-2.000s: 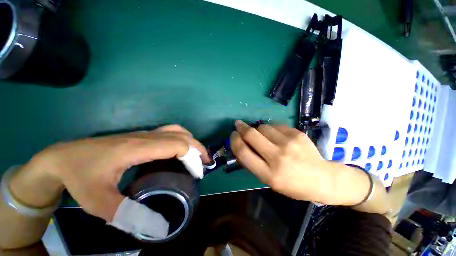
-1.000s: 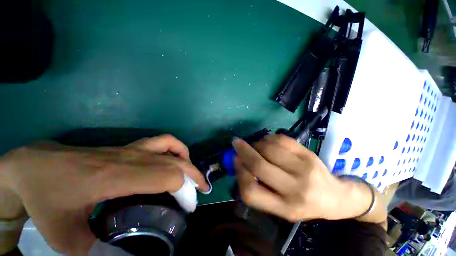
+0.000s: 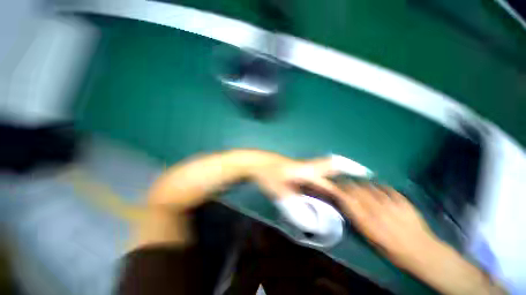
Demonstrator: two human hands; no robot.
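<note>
The view is strongly blurred. My left hand (image 3: 277,173), with white wraps on its thumb and a finger, holds a dark appliance body by its barrel head; the head's pale ring (image 3: 329,230) faces me near the bench's front edge. My right hand (image 3: 386,216) lies against the left fingers on the handle side, fingers bent over; what is under them is hidden. No blue component or wire can be made out there. A second appliance body (image 3: 254,86) stands on the green bench top (image 3: 167,86), near the pale rail.
The pale rail (image 3: 357,69) curves across the back, with the green conveyor (image 3: 369,29) beyond it. Blurred black handle covers (image 3: 453,158) lie at the right beside the white component tray (image 3: 510,178). Pale grey shapes fill the left side, too blurred to name.
The view has swung left, so the black covers and tray sit nearer the right edge. My hands have come together, and the second unit shows near the rail.
</note>
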